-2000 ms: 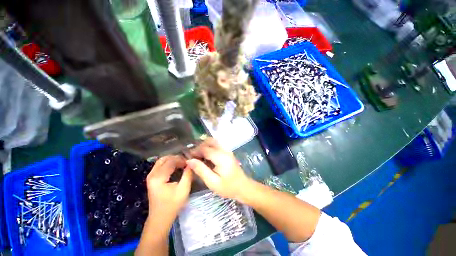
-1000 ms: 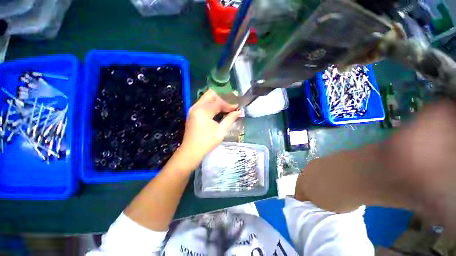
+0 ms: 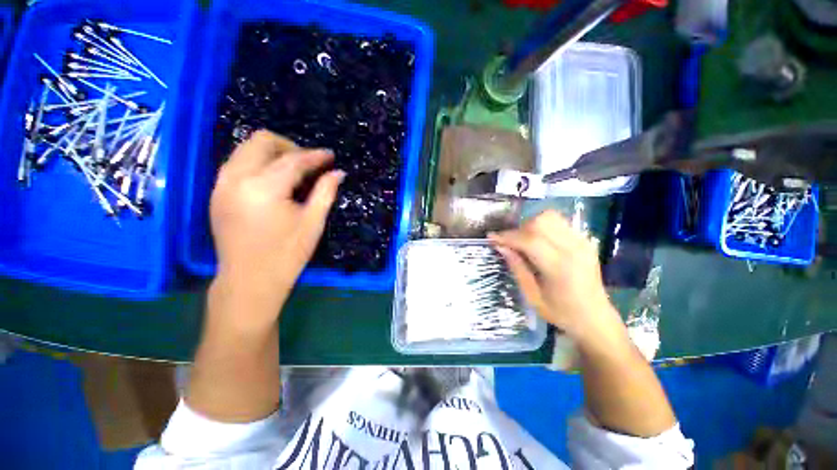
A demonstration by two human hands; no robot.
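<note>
My left hand point(image 3: 266, 207) is over the blue bin of small black and silver rings point(image 3: 367, 110), thumb and fingers curved near each other; whether it pinches a ring cannot be told. My right hand point(image 3: 555, 266) is at the upper right edge of the clear box of thin pale pins point(image 3: 491, 294), fingertips close together; a held pin cannot be made out. The small silver-white fixture point(image 3: 519, 184) with a dark hole stands on the brownish press base plate point(image 3: 477, 151). The dark press arm point(image 3: 633, 156) points at it from the right.
A blue bin with dark-ended pins point(image 3: 92, 239) lies far left. A smaller blue bin point(image 3: 771, 248) with similar pins is at right. A second clear box point(image 3: 587, 110) lies behind the base. The shiny press column point(image 3: 564, 37) rises at the back. A cardboard carton point(image 3: 124, 399) is below the bench.
The view has shifted and now looks down more on the bench. My left hand has moved from the press to the rings bin. My right hand has come from the near right to the pin box.
</note>
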